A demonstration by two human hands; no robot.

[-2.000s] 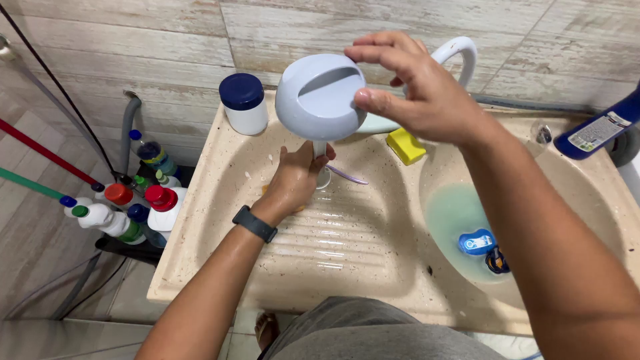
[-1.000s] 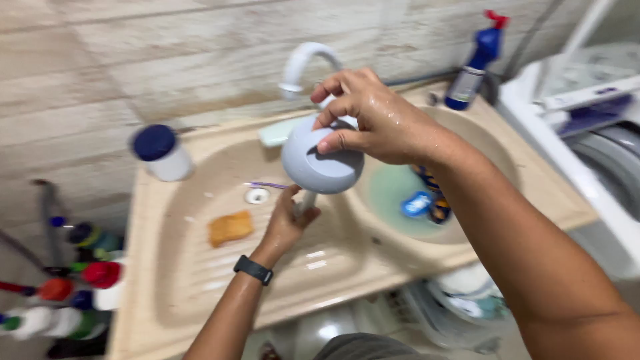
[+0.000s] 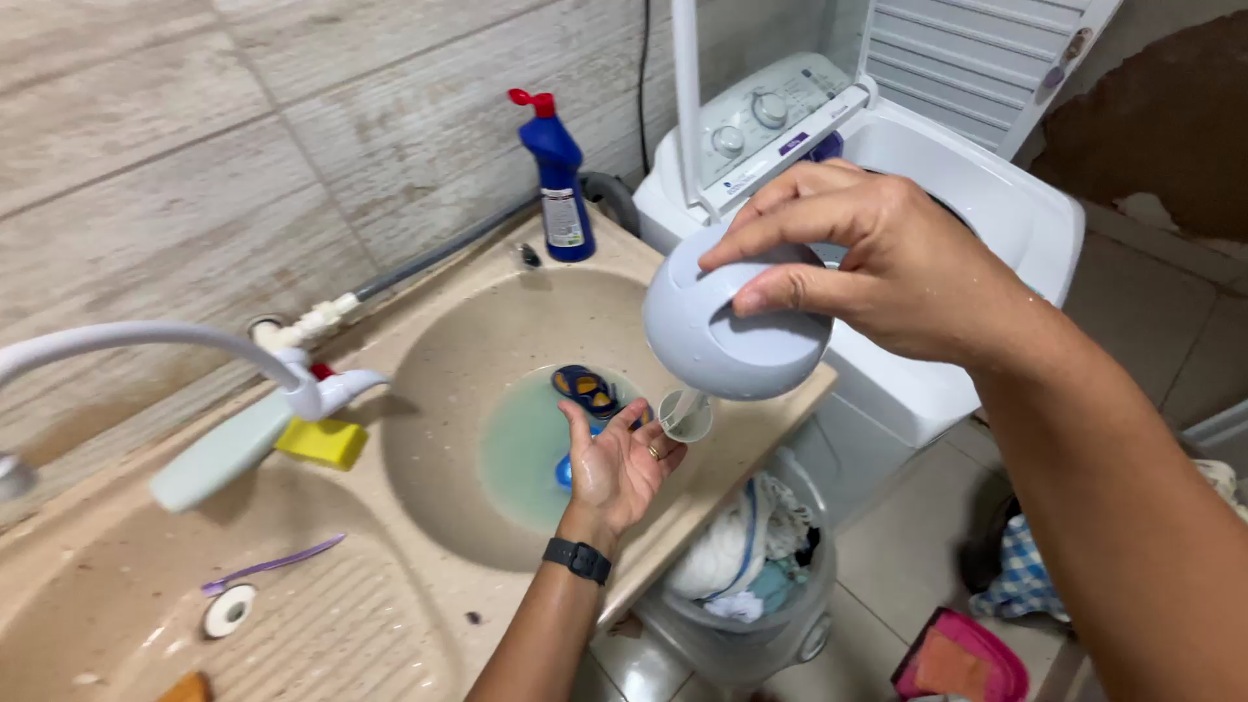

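My right hand pinches the slotted top of a rounded grey-blue plastic lid, which has a pale stem below it. The stem reaches into a small clear cup, tilted beside the fingertips of my left hand. The left palm faces up with its fingers spread, and whether it supports the cup I cannot tell. Behind that hand, small dark-blue and orange sandals and a bright blue item lie in cloudy greenish water in the round basin.
A blue squeeze bottle stands at the back. Left are a yellow sponge, a pale green brush, a purple toothbrush and a curved faucet. At right are an open washing machine and a clear laundry bin.
Both hands and the lid have moved right, from above the ribbed basin to the round basin's right edge. My left hand has turned palm up with its fingers spread. The view has swung right.
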